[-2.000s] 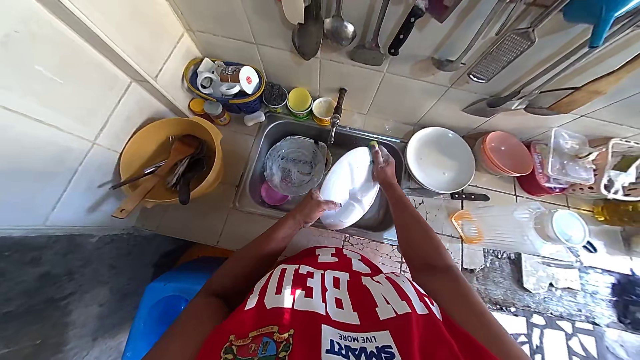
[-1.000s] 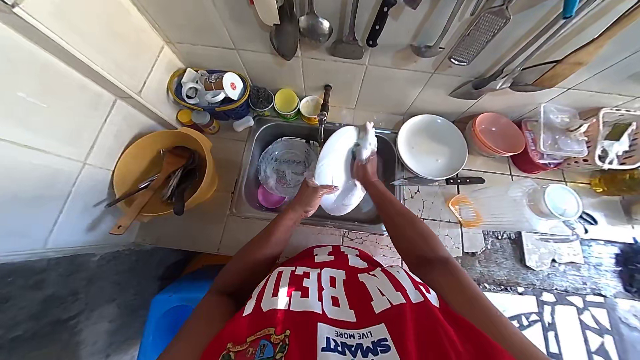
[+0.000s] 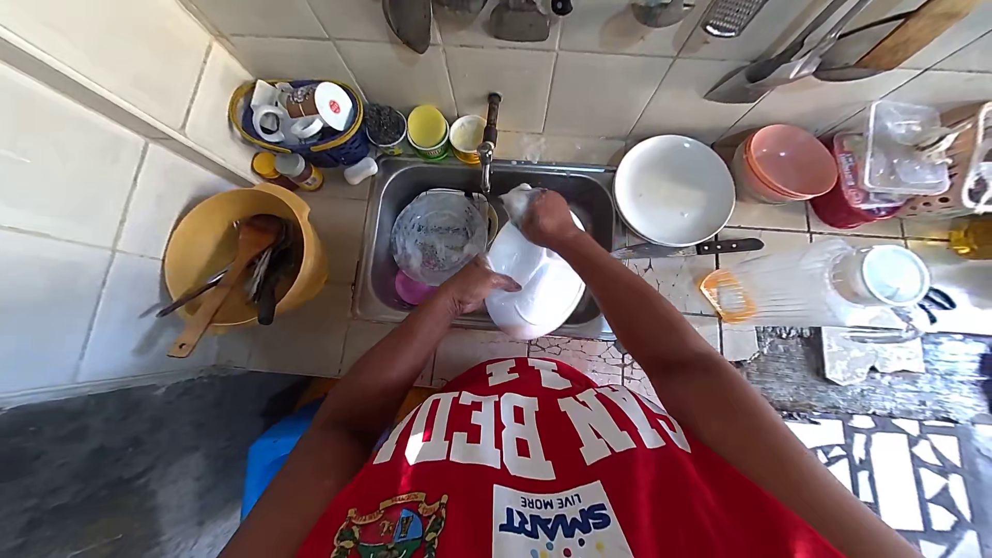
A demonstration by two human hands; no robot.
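Observation:
A white oval plate (image 3: pixel 535 291) is tilted over the steel sink (image 3: pixel 370 267), its near rim by the sink's front edge. My left hand (image 3: pixel 477 287) grips its left side, thumb lying on the face. In my right hand (image 3: pixel 549 218) is a soapy sponge (image 3: pixel 519 201), held at the plate's far rim. Left of the plate, a clear glass bowl (image 3: pixel 439 236) with suds sits in the sink, partly over a pink dish (image 3: pixel 412 288). The metal faucet (image 3: pixel 488 147) stands behind, and no water stream shows.
A yellow basin (image 3: pixel 310 256) with a wooden spatula (image 3: pixel 225 287) and other utensils stands left. Right of the sink are a white round plate (image 3: pixel 674 190), a knife (image 3: pixel 728 246), orange bowls (image 3: pixel 792 161) and a clear pitcher (image 3: pixel 806 283). Cups (image 3: pixel 428 128) line the back; utensils hang above.
My right hand has moved with the sponge to the far rim of the white plate. The plate's face, with its ridges, is more visible than one second ago. My left hand still holds the plate.

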